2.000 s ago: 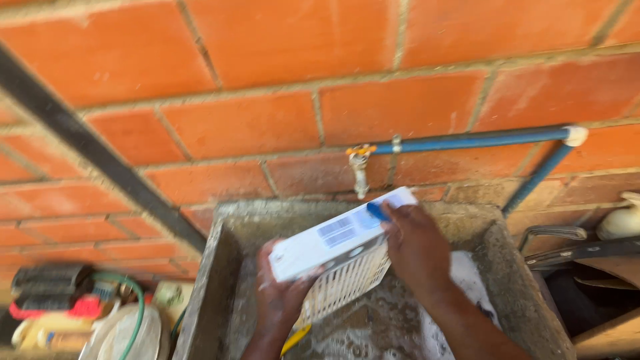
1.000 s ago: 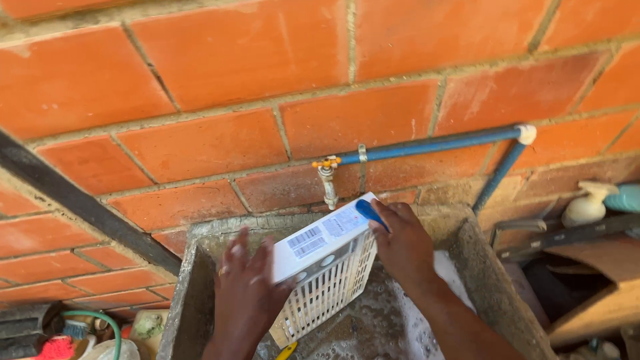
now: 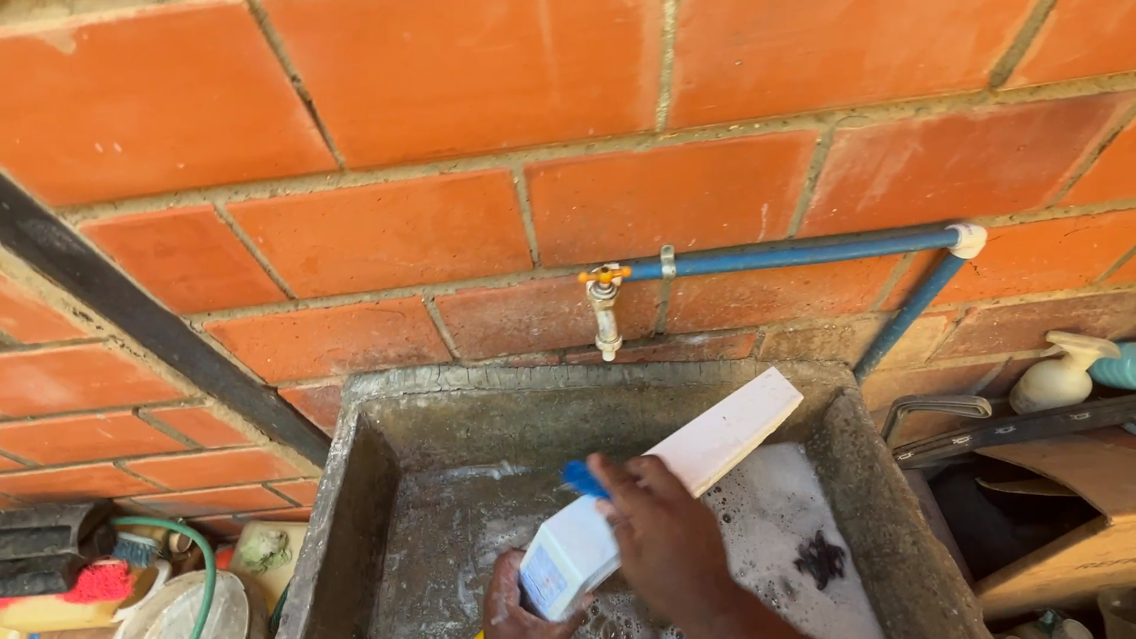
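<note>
My left hand (image 3: 524, 603) grips the lower end of a long white plastic casing (image 3: 728, 426), which lies slanted over the concrete wash basin (image 3: 355, 506). My right hand (image 3: 666, 541) holds a small blue tool (image 3: 584, 479), perhaps a brush, against the casing's narrow white side. A label shows on the casing's lower end. Beneath, soapy water (image 3: 772, 515) with foam covers the right part of the basin, where a dark wad (image 3: 820, 559) floats. A bit of something yellow shows by my left hand.
A tap (image 3: 606, 319) with an orange handle on a blue pipe (image 3: 799, 253) hangs above the basin's back rim. Buckets, a green hose (image 3: 209, 568) and a red scrubber (image 3: 98, 581) stand at the left. At the right are a cardboard box (image 3: 1056, 550) and a spray bottle (image 3: 1052, 383).
The casing has been turned; its slatted face, seen earlier, is out of sight. My left hand, spread beside the casing a second ago, now grips its lower end.
</note>
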